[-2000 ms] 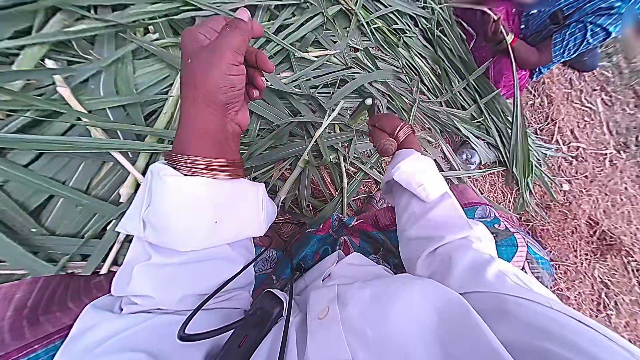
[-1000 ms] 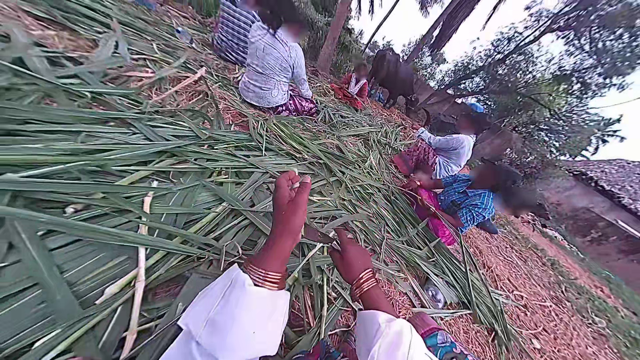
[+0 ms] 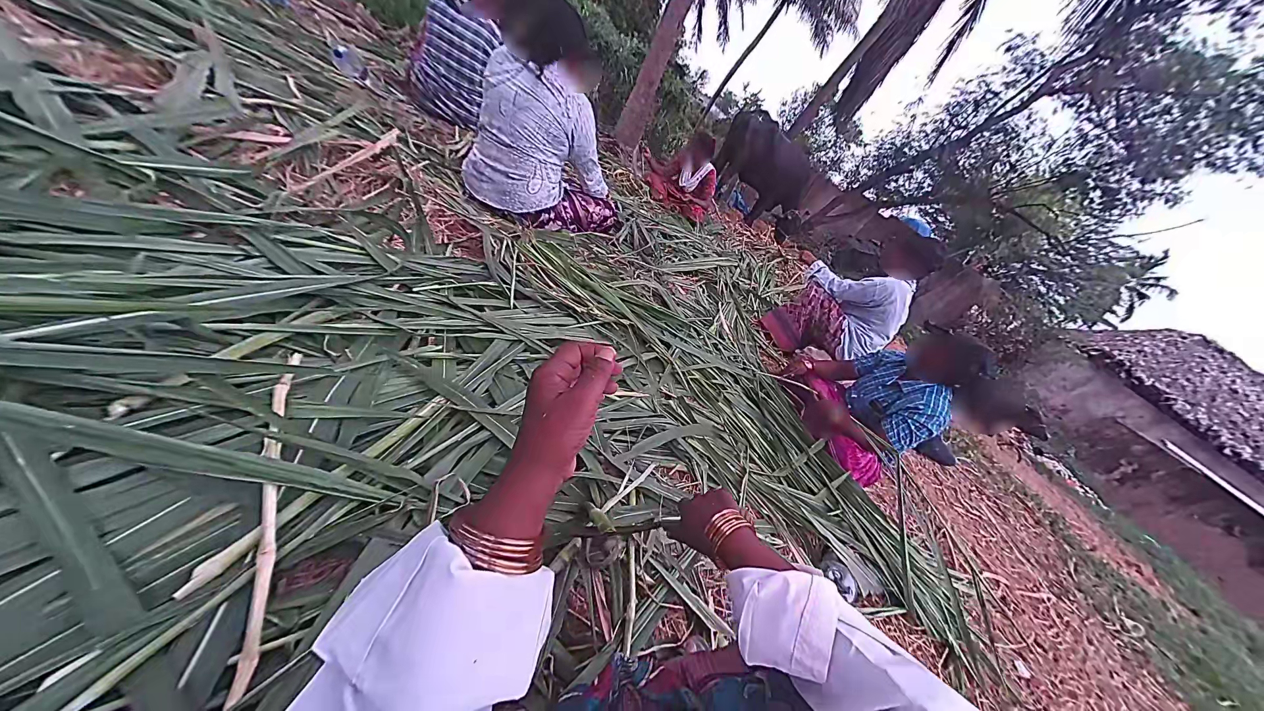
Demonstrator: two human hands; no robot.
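Long green grass blades and stalks (image 3: 296, 415) spread over the ground around both hands. My left hand (image 3: 568, 405) is raised above them, its fingers curled and their tips pressed together; whether something thin is pinched there cannot be told. Lower and to the right, my right hand (image 3: 706, 518) is closed at the end of a green stalk piece (image 3: 617, 518) lying between the hands; its fingers are partly hidden and its exact hold is unclear. Gold-coloured bangles circle both wrists below white sleeves.
Several people sit on the grass heap, including one in a blue checked shirt (image 3: 894, 395) at right and one in a grey top (image 3: 528, 128). A dark animal (image 3: 765, 163) stands behind. A clear plastic bottle (image 3: 839, 578) lies beyond my right wrist. Dry straw (image 3: 1037, 592) covers the right side.
The view has tilted up from my lap to the people and trees. My left hand stays raised with curled fingers; my right hand stays low to its right.
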